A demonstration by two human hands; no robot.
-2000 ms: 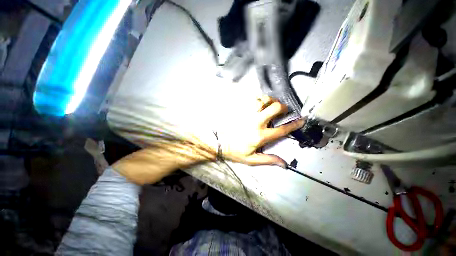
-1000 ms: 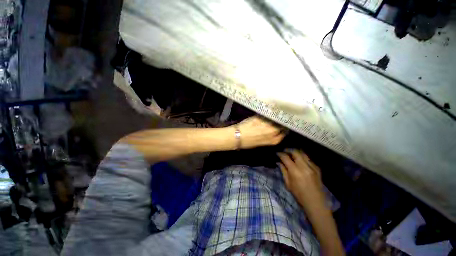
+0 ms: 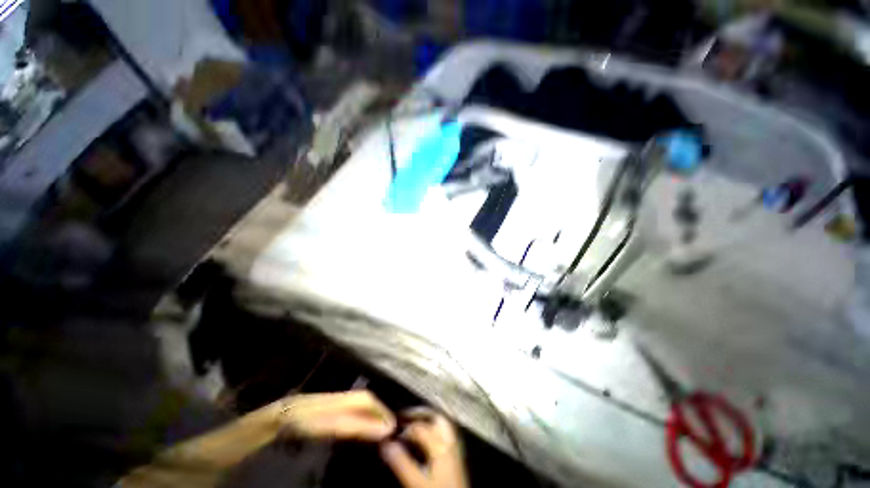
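The whole view is blurred. My left hand [image 3: 345,416] is low, in front of the table's front edge, with its fingers closed together. My right hand [image 3: 429,452] is beside it at the bottom, fingers bent, almost touching the left. Something small and dark may be between the fingertips, but I cannot tell what. A dark fabric piece [image 3: 493,212] lies on the white table [image 3: 334,243], beside grey, strip-like shapes. The presser foot area [image 3: 565,311] of the sewing machine is right of it.
Red-handled scissors [image 3: 711,440] lie at the table's lower right. The machine head [image 3: 735,276] stands at the right. The bright-blue lamp [image 3: 424,167] shows over the table. A dark pile [image 3: 582,100] lies along the far side.
The view has swung up from my lap to the table and machine. Both hands now show lower in the picture and closer together, still off the tabletop.
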